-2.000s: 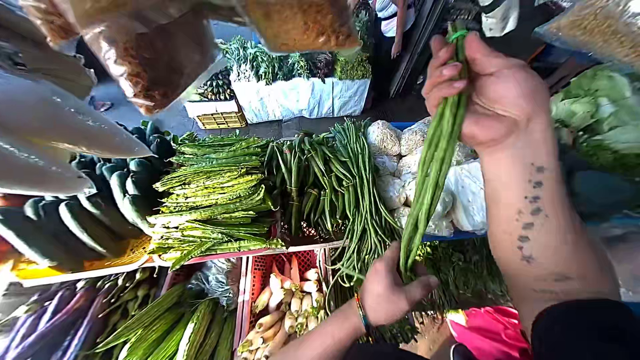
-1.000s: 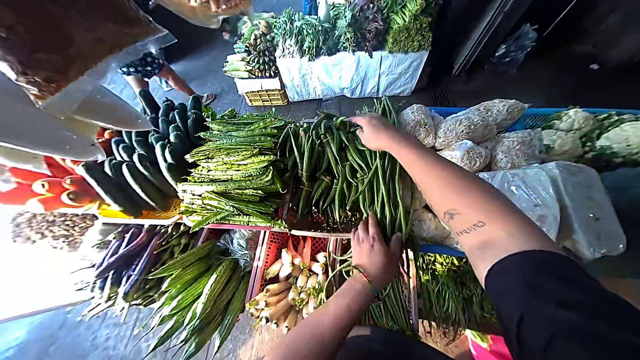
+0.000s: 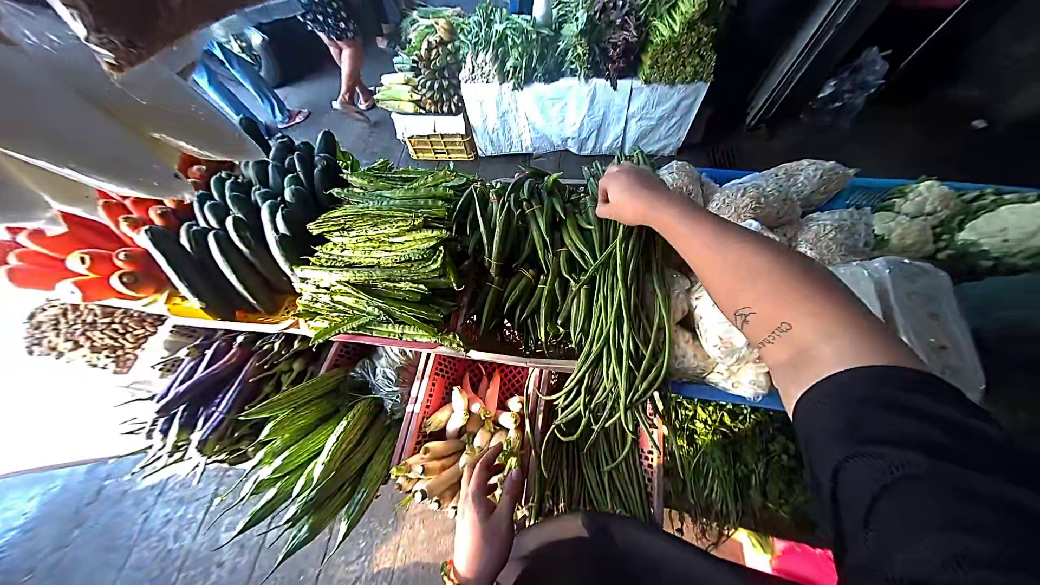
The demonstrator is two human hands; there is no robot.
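Note:
My right hand (image 3: 632, 195) is closed at the top end of a bunch of long green beans (image 3: 621, 301), which hang down over the crate's edge; the fingertips are partly hidden. My left hand (image 3: 485, 516) has its fingers apart over white radishes (image 3: 443, 471) in a red plastic crate (image 3: 426, 382) and holds nothing. Left of the long beans lie bundled green pods (image 3: 532, 236), then a stack of ridged green gourds (image 3: 386, 244). More long beans (image 3: 589, 475) lie in the crate below, right of the radishes.
Bagged sprouts (image 3: 756, 203) and cauliflower (image 3: 1003, 231) lie at the right, dark green cucumbers (image 3: 236, 256), carrots (image 3: 73, 252) and purple eggplants (image 3: 215, 390) at the left. Across the aisle stands a cloth-draped stall (image 3: 581, 118) of leafy greens. Two people's legs (image 3: 349, 69) show at the upper left.
Two seconds ago both hands held up a bundle of long green beans; it is now out of them. Since one second ago, my left hand has moved from the long beans down to the radishes.

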